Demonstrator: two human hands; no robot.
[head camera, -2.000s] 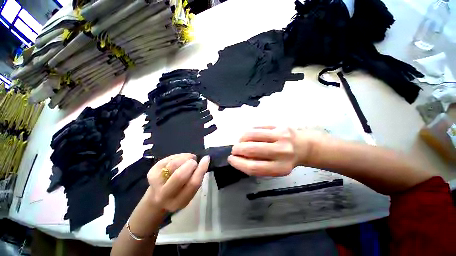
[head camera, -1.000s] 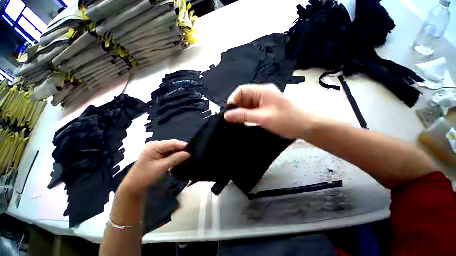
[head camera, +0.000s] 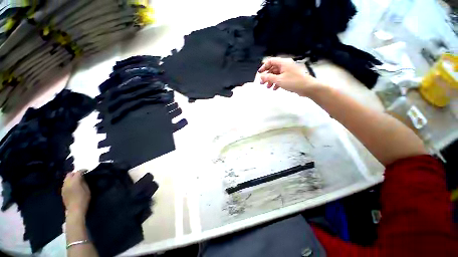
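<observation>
My left hand is at the lower left, at the left edge of a black panel that lies among other dark panels; its fingertips are partly hidden at the panel's edge. My right hand is raised over the table beside the flat panel pile, fingers apart, with no panel in it. A black strip lies slanted on the smeared glue board near the table's front edge.
Overlapping black panels lie left of centre, with another stack farther left. Grey-beige layers stand far left. A black strip bundle is at the back. A yellow glue pot and amber bottle are at right.
The panel both hands held has gone to the lower left with my left hand. My right hand has let go and moved up and right. The view has shifted right.
</observation>
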